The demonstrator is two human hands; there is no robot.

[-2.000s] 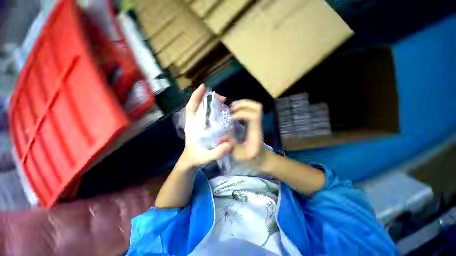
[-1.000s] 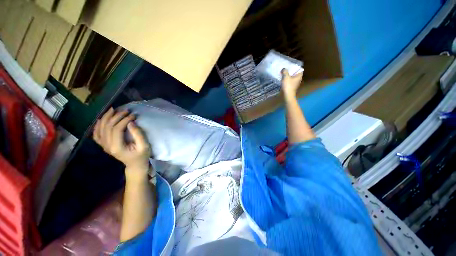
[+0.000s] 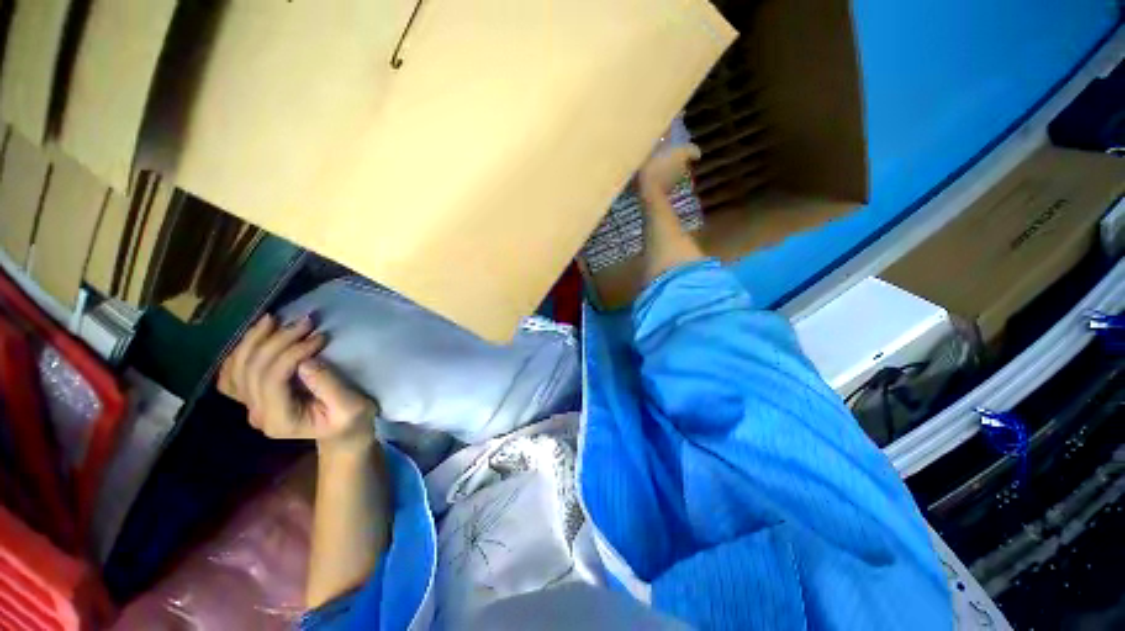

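The open brown carton point(image 3: 808, 203) stands beside my legs, with rows of grey-white packed items point(image 3: 614, 242) and brown divider slots inside. My right hand point(image 3: 667, 173) is inside the carton over the rows. A small whitish bit shows at its fingertips, but the carton flap point(image 3: 494, 148) partly hides it and I cannot tell if it is held. My left hand point(image 3: 286, 382) is at the left over the bench edge and my leg, fingers loosely curled, holding nothing.
Red trays point(image 3: 43, 542) are at the lower left, beside a pink plastic bag point(image 3: 222, 567). Brown cardboard pieces point(image 3: 86, 222) stand at the upper left. A white box point(image 3: 870, 330) and a closed brown carton point(image 3: 1005, 240) are at the right.
My right hand has gone deeper into the carton, and the bagged unit it held is now mostly hidden. The large flap covers more of the view. My left hand has barely moved.
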